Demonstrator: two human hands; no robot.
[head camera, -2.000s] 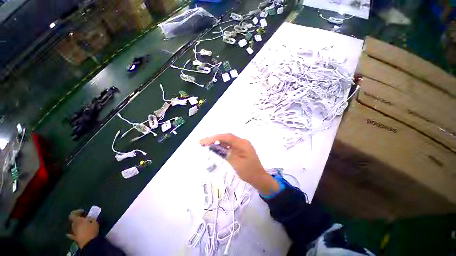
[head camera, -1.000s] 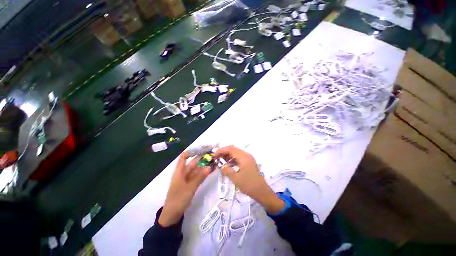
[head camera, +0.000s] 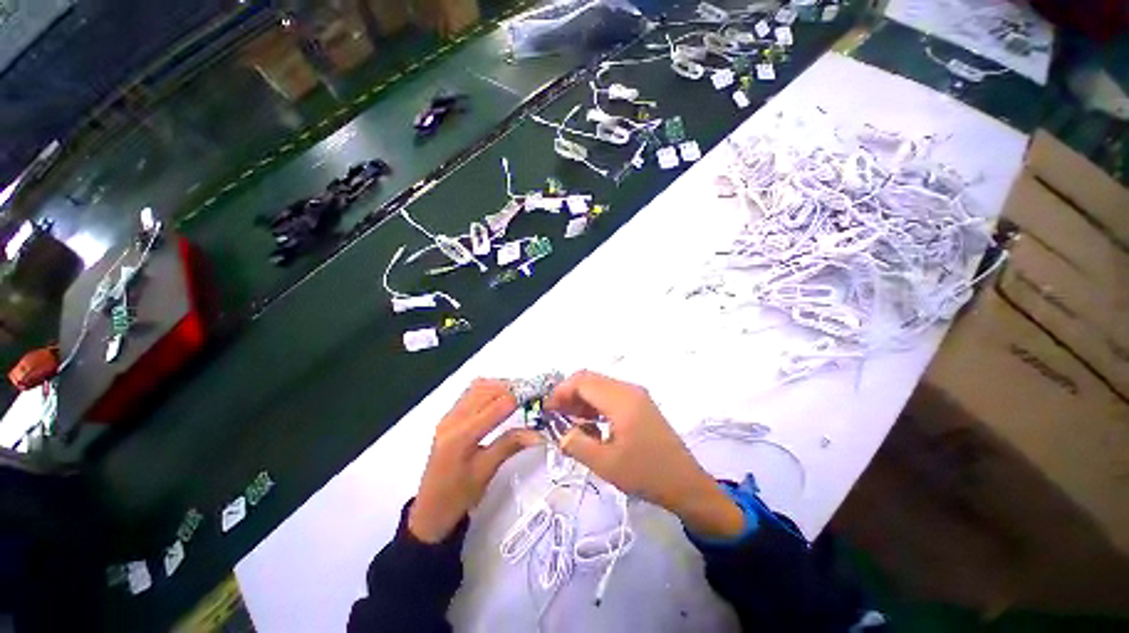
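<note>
My left hand (head camera: 473, 448) and my right hand (head camera: 634, 443) meet over the near part of the white table (head camera: 644, 324). My left hand holds a small circuit board (head camera: 535, 406) with silvery and dark parts between thumb and fingers. My right hand pinches at the board's right side, where a white cable end seems to be; the fingers partly hide it. Several looped white cables (head camera: 555, 539) lie just below my hands. A large tangled heap of white cables (head camera: 854, 235) lies at the table's far right.
Wired board assemblies (head camera: 477, 247) lie along the green belt (head camera: 334, 383). Small boards with white squares (head camera: 235, 512) lie at its near left. Black parts (head camera: 328, 210) are beyond the belt's rail. A red-edged tray (head camera: 149, 322) is at left, a brown carton (head camera: 1040, 359) at right.
My left hand has come from the belt at lower left to join my right hand over the table, bringing a board. Since one second ago, both hands have stayed together, with the fingers shifted slightly.
</note>
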